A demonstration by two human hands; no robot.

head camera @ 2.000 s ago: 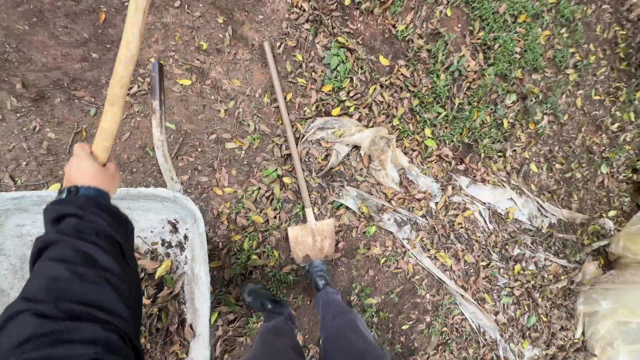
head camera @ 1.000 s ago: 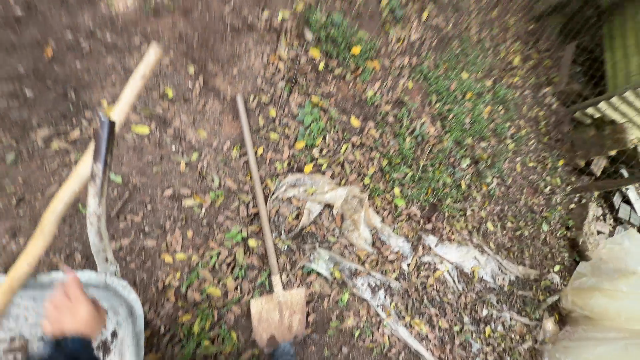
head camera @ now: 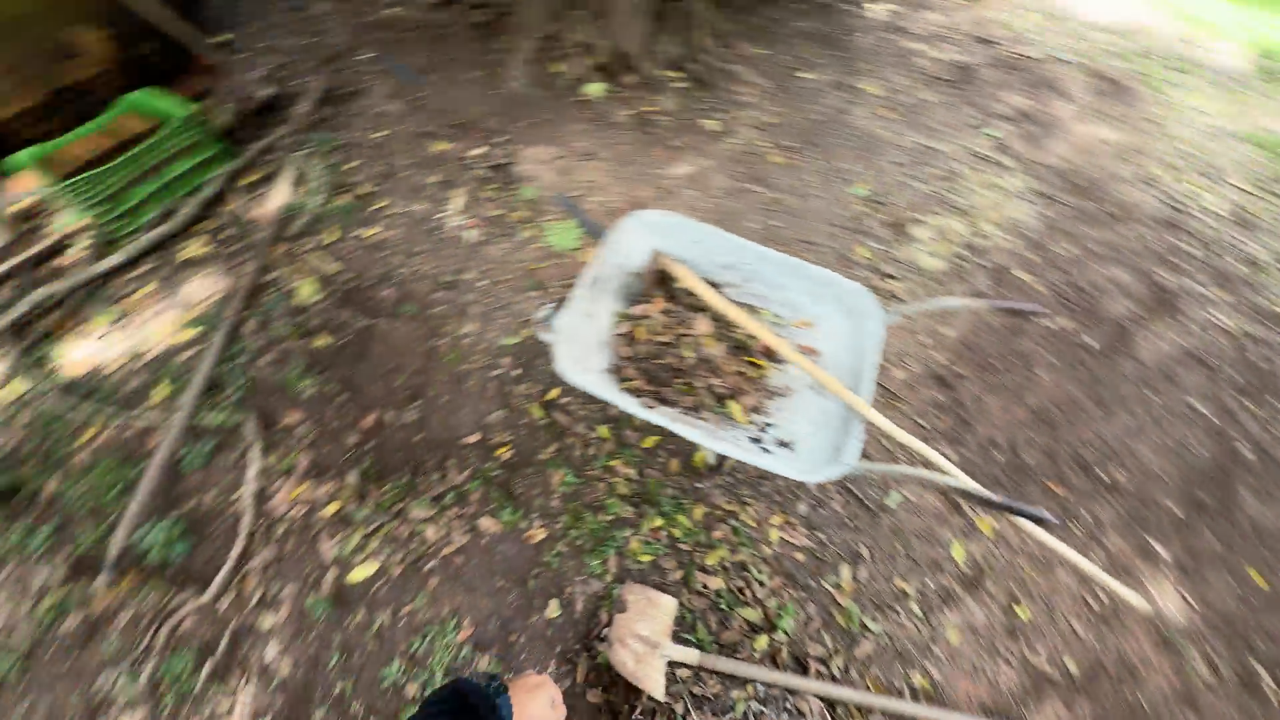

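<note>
At the bottom edge, partly cut off, is my left hand [head camera: 537, 697] in a dark sleeve; its fingers do not show clearly. Just right of it a shovel lies on the ground, its dirty blade [head camera: 643, 640] nearest the hand and its wooden handle [head camera: 810, 688] running to the lower right. Farther ahead stands a pale wheelbarrow [head camera: 825, 440] with dry leaves [head camera: 690, 355] in its tray. A long wooden pole [head camera: 850, 395] lies across it, one end in the tray, the other past the wheelbarrow's near handle. My right hand is out of view.
A green plastic crate [head camera: 150, 165] lies tilted at the upper left. Long branches [head camera: 215, 350] lie on the ground on the left side. The base of a tree trunk [head camera: 625, 30] is at the top. Fallen leaves and small plants cover the soil around the shovel.
My left hand held the wooden pole two seconds ago and has let it go; the pole now rests across the wheelbarrow. The view has swung round strongly.
</note>
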